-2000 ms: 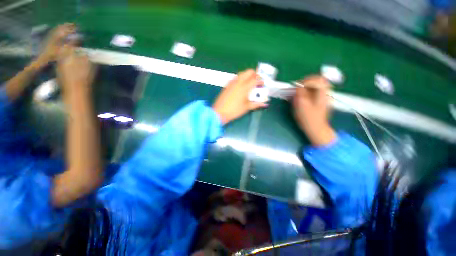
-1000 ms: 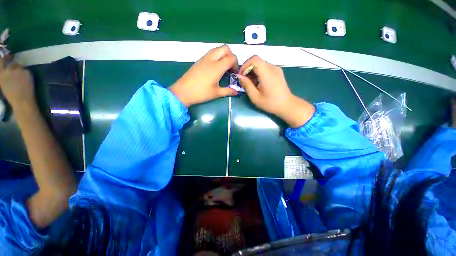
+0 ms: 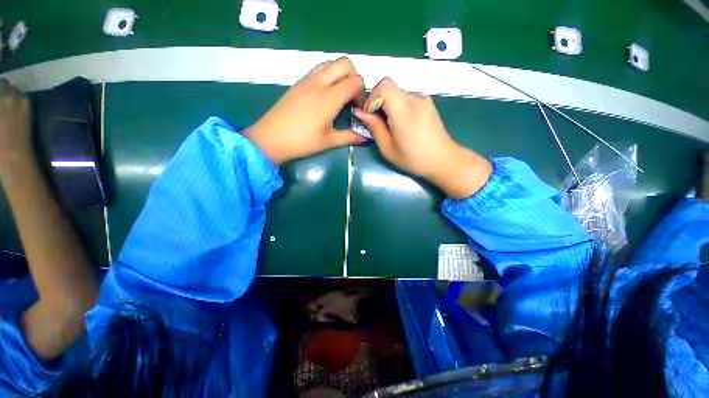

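Observation:
My left hand (image 3: 315, 113) holds a small white plastic unit (image 3: 360, 126) between thumb and fingers, tilted and mostly hidden by the fingertips. My right hand (image 3: 408, 128) touches it from the right and grips a slim tool with a tan end (image 3: 375, 104); the tool's tip is hidden at the unit. More white units with dark round centres lie apart on the green belt, one of them (image 3: 444, 43) just beyond the whitish strip.
Two long thin rods (image 3: 557, 138) cross at the right, by a clear plastic bag (image 3: 597, 204) beside my right sleeve. A printed paper slip (image 3: 459, 262) lies at the near edge. A black pouch (image 3: 73, 144) and a neighbour's arm (image 3: 43, 241) are at left.
Since two seconds ago my hands have come together around the unit, whose dark centre no longer shows. Over the last second the belt units shifted right in view; both hands stay close together.

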